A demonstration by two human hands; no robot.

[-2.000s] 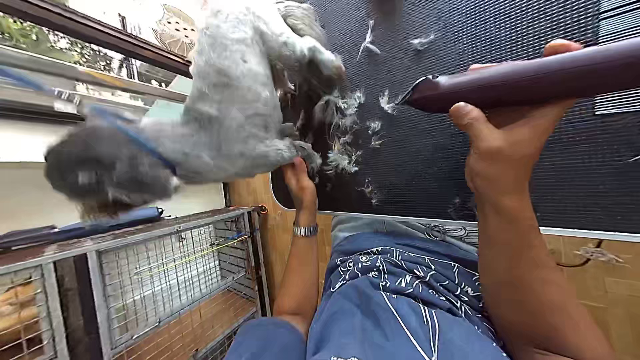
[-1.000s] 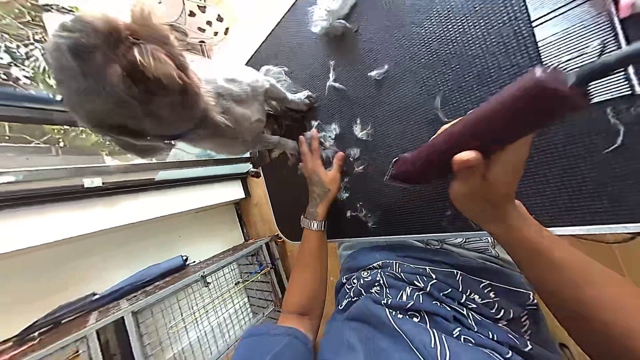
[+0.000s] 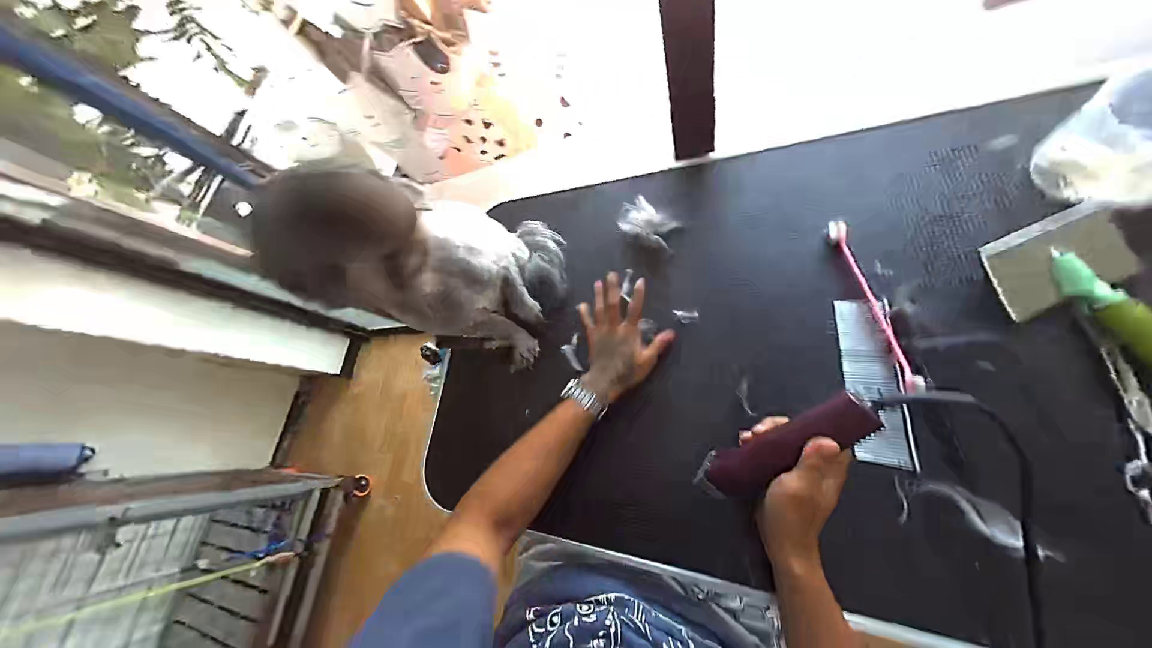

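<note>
My left hand (image 3: 619,346), with a metal watch at the wrist, lies with spread fingers on or just over the black table mat (image 3: 729,216), among tufts of cut hair. Left of it a grey dog (image 3: 468,270) is at the table's left end, its head blurred, its paws near my fingers. My right hand (image 3: 803,490) grips a dark maroon corded clipper (image 3: 787,447), whose blade end points left. Just beyond the clipper lie a metal comb (image 3: 864,360) and a pink-handled toothbrush (image 3: 873,301). A tuft of hair (image 3: 646,222) lies farther up the mat.
At the right are a slicker brush with a green handle (image 3: 1084,281), a whitish plastic bag (image 3: 1098,148) and a chain. The clipper's black cord (image 3: 1026,477) runs down the right side. Wire cages (image 3: 135,567) stand lower left, below a window ledge (image 3: 162,315).
My left hand was at the dog's paw two seconds ago; now it is on or over the mat, apart from the dog. My right hand keeps the clipper. The view has shifted right.
</note>
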